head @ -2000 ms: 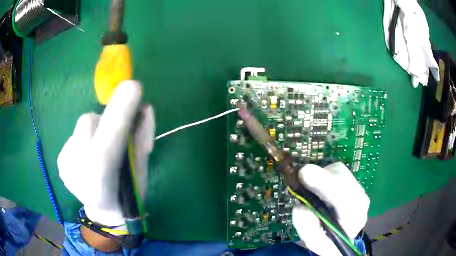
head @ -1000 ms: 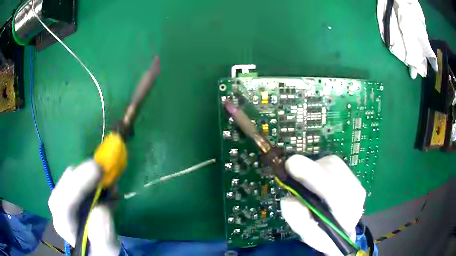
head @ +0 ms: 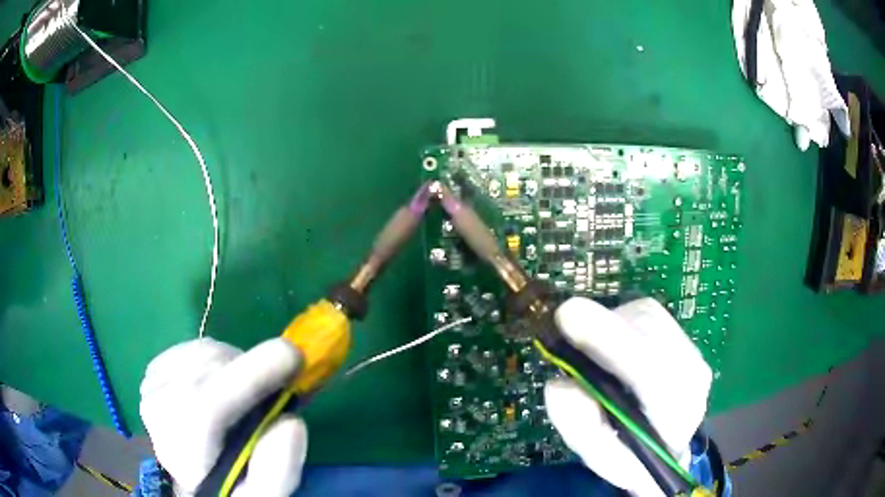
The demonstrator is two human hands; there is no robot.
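The green circuit board [head: 660, 243] lies on the mat, a white connector at its top left corner. My white-gloved left hand [head: 228, 413] is closed round the left soldering iron [head: 320, 340] with the yellow grip. My gloved right hand [head: 631, 388] is closed round the dark right soldering iron [head: 529, 301]. Both tips meet in a V at a joint near the board's top left corner. White solder wire [head: 209, 214] runs from the spool to my left hand; its free end extends past the hand over the board's left edge.
The solder spool [head: 53, 44] is at the top left, beside a dark iron stand [head: 19, 165]. A blue coiled cord [head: 92, 345] runs down the left. At the right are crumpled white gloves [head: 791, 73] and another dark stand [head: 849, 214].
My left hand has moved right and its iron tip has come onto the joint beside the right iron's tip. The wire's free end now reaches over the board. The board sits slightly further left than at first.
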